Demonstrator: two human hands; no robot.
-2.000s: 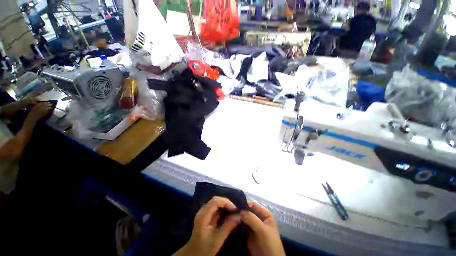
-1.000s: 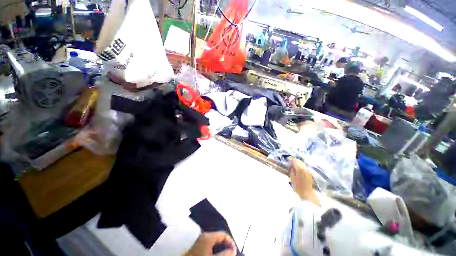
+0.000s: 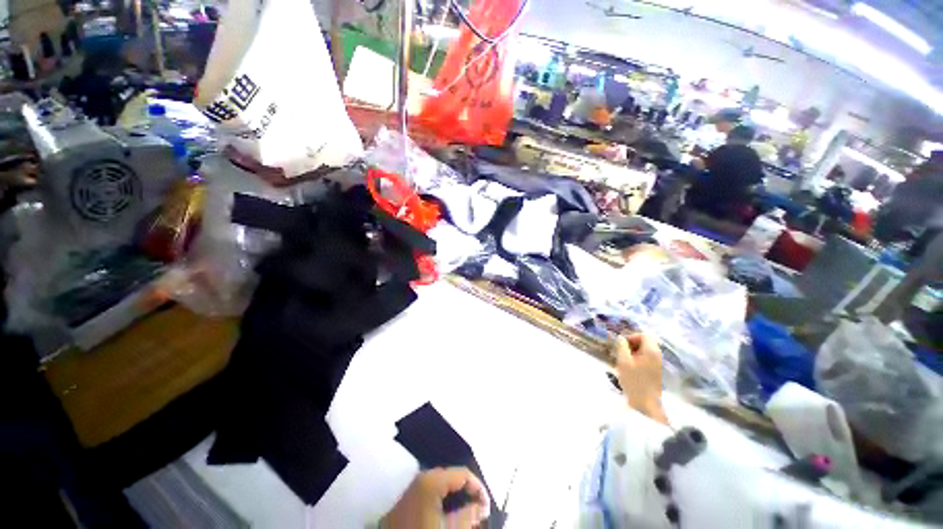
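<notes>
A black cut piece lies on the white table just above my left hand at the bottom edge. My left hand is cut off by the frame, with its curled fingers on the piece. My right hand is beyond the white sewing machine head, at the table's back edge beside crumpled clear plastic. Its fingers are bent; whether they hold anything is unclear. The needle area is not visible. A large bundle of black pieces lies left of the piece.
Behind the bundle are a red plastic tie, a white printed sack and a hanging red bag. Black and white scraps and clear plastic bags line the back. A brown wooden surface is at left. A person sits further back.
The view has swung up and left from the earlier work at the front edge. My hands, together at first, are now apart; my right hand has gone beyond the machine head and lifted slightly.
</notes>
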